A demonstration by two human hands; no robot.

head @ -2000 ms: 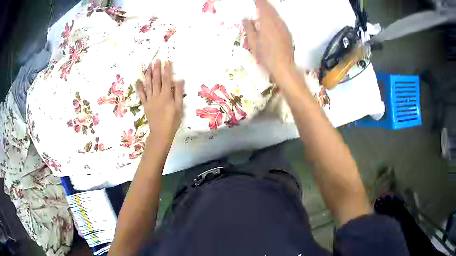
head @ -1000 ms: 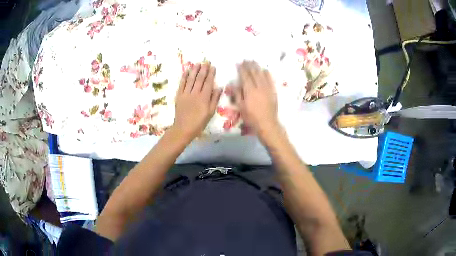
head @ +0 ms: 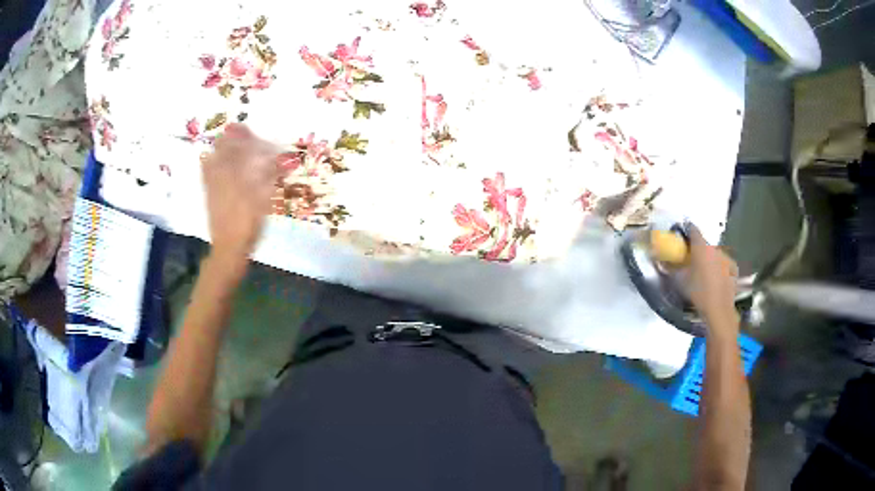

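The floral garment [head: 403, 144], cream-white with red-pink flowers and olive-brown leaves, lies spread over the white-covered pressing table [head: 566, 307]. My left hand [head: 240, 182] is blurred at the garment's near left part; whether it pinches the cloth cannot be told. My right hand [head: 708, 278] is closed around the yellow-brown handle of the steam iron [head: 670, 247] at the table's near right corner. The iron's dark metal body shows left of the hand, close to the garment's right end.
A pale hose [head: 825, 299] runs right from the iron. A blue slotted stool or basket [head: 693, 384] stands below the right corner. Folded striped cloth [head: 107, 273] and a floral pile [head: 43, 153] are at left. The silvery iron rest [head: 645, 29] and a padded board [head: 782, 24] are at the far right.
My right hand has left the garment and taken hold of the iron, which was standing free. My left hand has moved left along the garment. The view has shifted.
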